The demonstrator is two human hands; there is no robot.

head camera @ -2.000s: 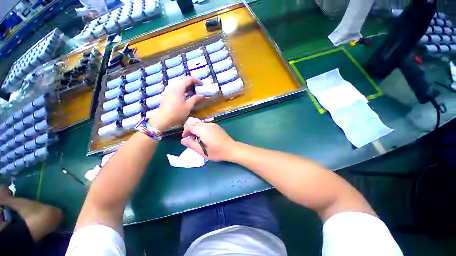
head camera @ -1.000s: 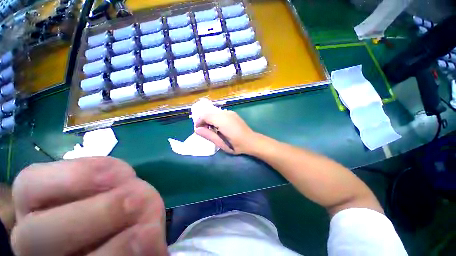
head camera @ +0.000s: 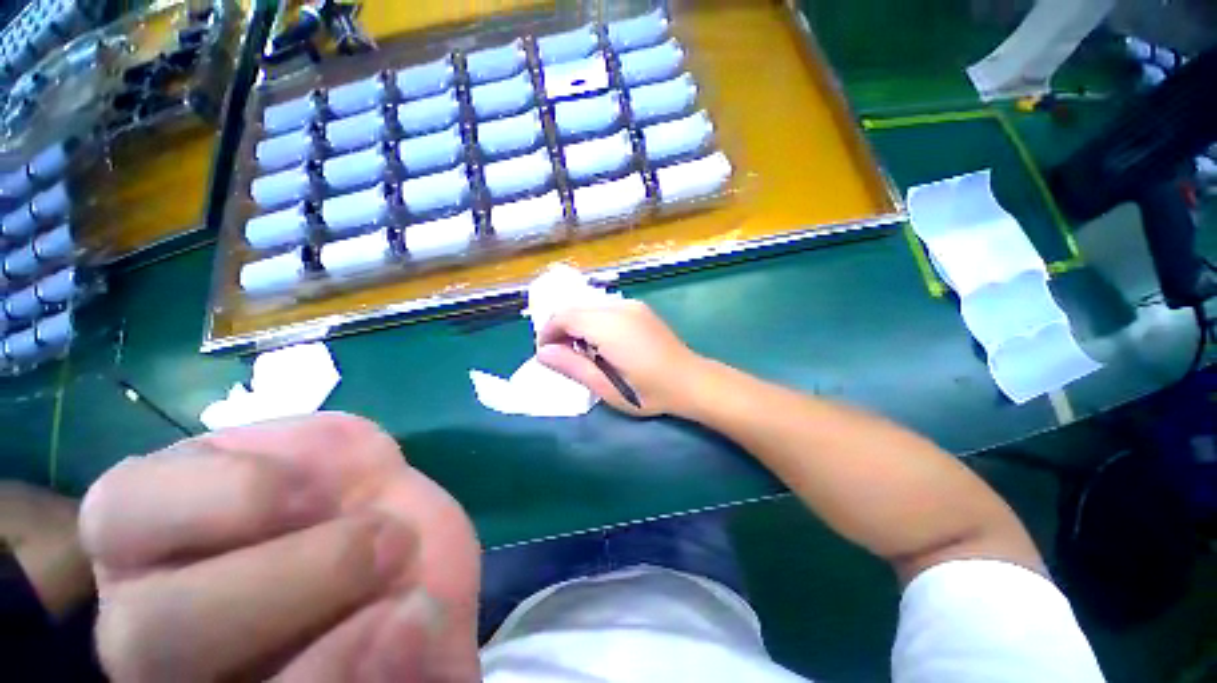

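My left hand (head camera: 287,554) is a curled fist very close to the camera at the lower left. Its palm side is hidden, so I cannot tell if it holds anything. My right hand (head camera: 621,358) holds a thin dark pen or brush (head camera: 618,379), with its fingers over a crumpled white wipe (head camera: 537,390) on the green mat. Rows of pale-blue and white housings (head camera: 518,175) sit in a clear blister tray (head camera: 230,262). One housing (head camera: 575,80) near the back is turned to show a small dark slot.
An amber board (head camera: 801,174) lies under the tray. A spare wipe (head camera: 294,383) and thin dark stick (head camera: 150,404) lie left. A creased white sheet (head camera: 998,287) and black heat gun (head camera: 1164,200) are right. More housings (head camera: 34,247) and part of a person's arm (head camera: 47,540) show left.
My left hand has left the tray and come up close to the camera, now a fist. My right hand stays by the wipe with the dark stick. The view has shifted slightly.
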